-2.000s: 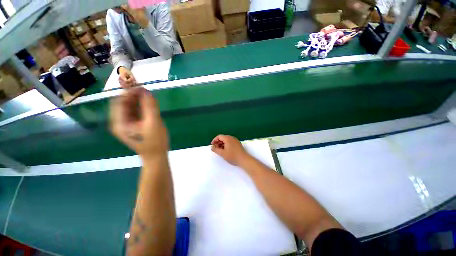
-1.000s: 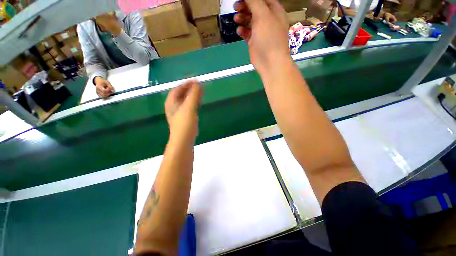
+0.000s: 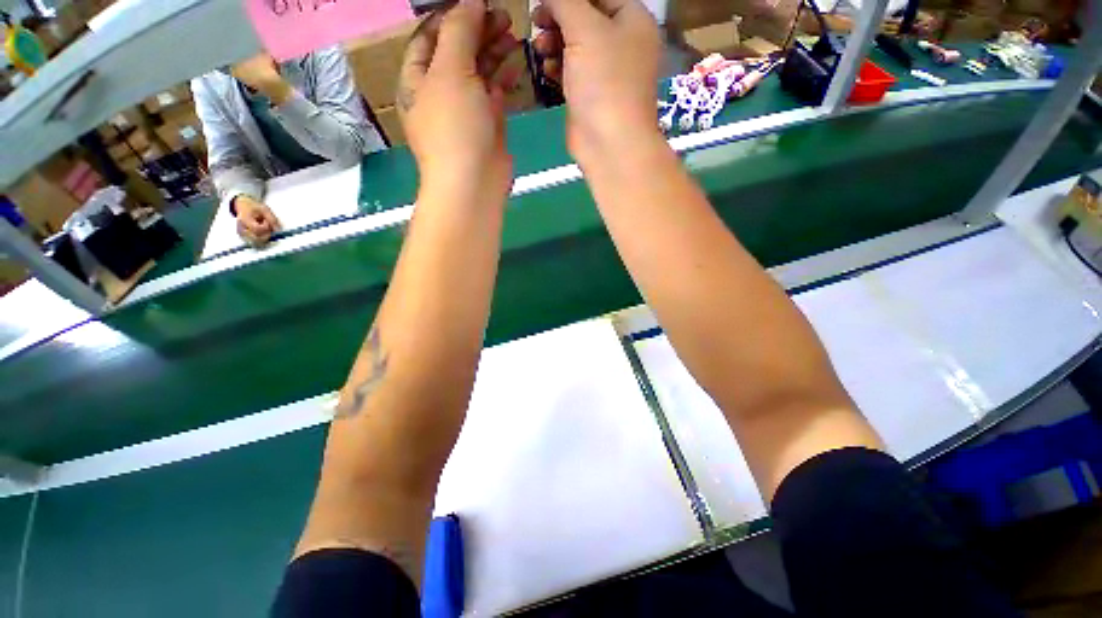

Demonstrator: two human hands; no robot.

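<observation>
My left hand (image 3: 459,91) is raised at the top of the view, fingers curled, its fingertips at the upper edge. My right hand (image 3: 601,73) is raised just right of it, fingers bent, partly cut off by the top edge. The hands are close but apart. Whether either holds a small thing cannot be made out. A pink paper slip (image 3: 329,24) with dark handwriting hangs left of my left hand at the pale overhead frame (image 3: 157,60). A white board (image 3: 550,447) lies below my forearms, with a blue case (image 3: 445,567) at its left edge, partly behind my left forearm.
A green conveyor belt (image 3: 550,254) crosses behind my forearms. Pale posts stand at left and right (image 3: 1021,151). A person (image 3: 280,115) sits across the belt. Pink-white cords (image 3: 715,91), a black bin and a red box (image 3: 870,82) lie beyond it.
My left hand has risen from over the belt to the top edge beside my right hand. My right hand, earlier low over the white board, went up and has shifted slightly left.
</observation>
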